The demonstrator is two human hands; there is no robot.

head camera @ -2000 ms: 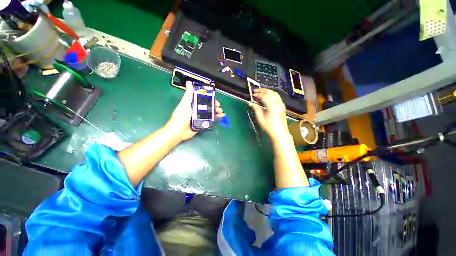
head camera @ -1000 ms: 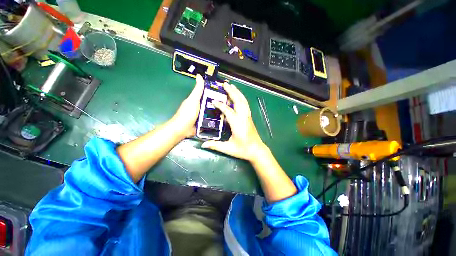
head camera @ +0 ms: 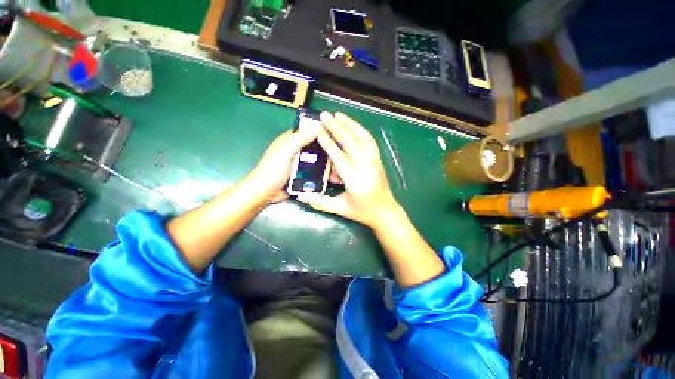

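Observation:
A phone part (head camera: 309, 167), a black shell with a pale rim and a small white patch, is held between my bare hands above the green mat (head camera: 200, 148). My left hand (head camera: 278, 164) grips it from the left side and below. My right hand (head camera: 358, 169) is on its right side, thumb near the lower end and fingers over the upper end. My fingers hide the upper part of the shell. A gold-rimmed phone part (head camera: 275, 84) with a dark centre lies just beyond my hands, against the tray edge.
A long black parts tray (head camera: 296, 48) runs along the back. Tweezers (head camera: 394, 158) and a brown tube (head camera: 479, 161) lie right, with an orange tool (head camera: 539, 201) nearer me. A clear cup (head camera: 127, 72) and wire reel (head camera: 83, 132) stand left.
My right hand has left the tray edge and closed around the shell with my left. The pale frame it was touching there no longer shows at the tray. The view has shifted.

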